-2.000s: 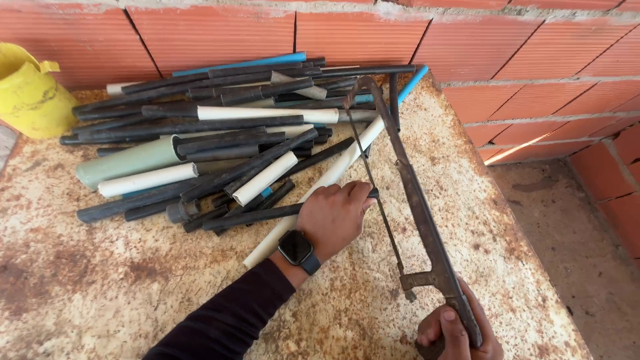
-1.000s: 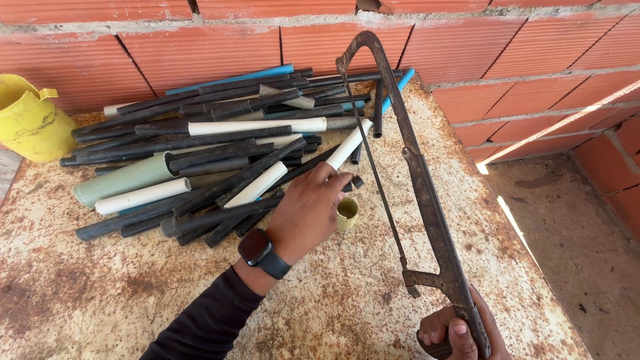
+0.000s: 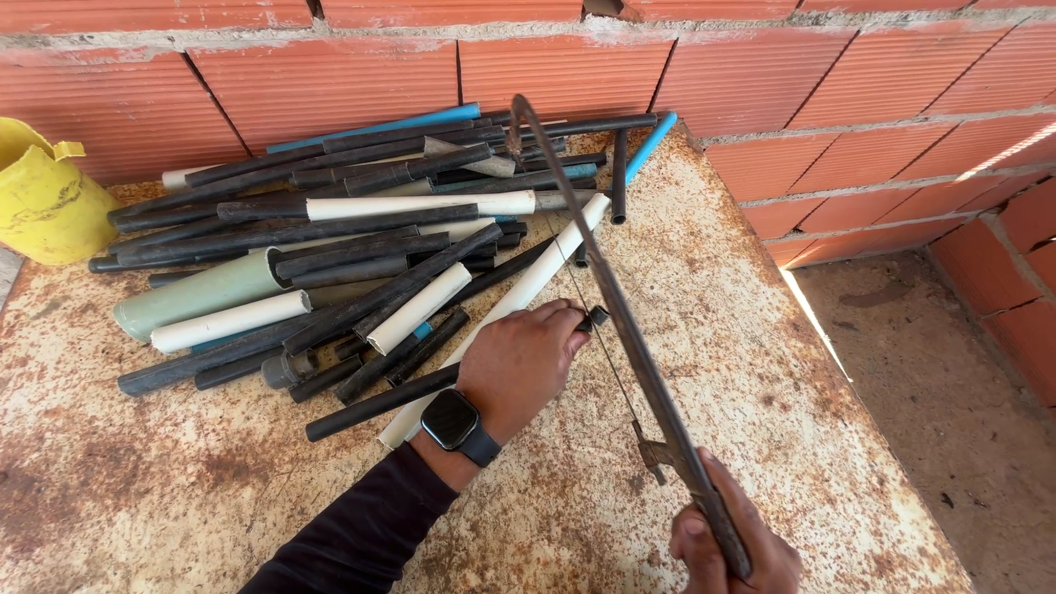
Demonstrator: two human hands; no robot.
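My left hand is closed around a black plastic pipe, whose right end sticks out past the fingers. Beneath that hand a long white plastic pipe lies slantwise. My right hand grips the handle end of a hacksaw with a dark, worn metal frame. The thin saw blade is beside the short end of the black pipe; whether it touches cannot be told. Left of the hands lies a pile of cut pipes, among them black ones, a white piece and a wide grey-green pipe.
The rusty metal tabletop ends on the right above a concrete floor. A red hollow-brick wall runs behind the pile. A broken yellow plastic container stands at the far left, and a blue pipe lies near the back corner.
The saw frame has tilted, its far end now leaning left over the pile. The yellowish ring-shaped piece seen by my left hand one second ago is no longer visible. Both hands keep their holds.
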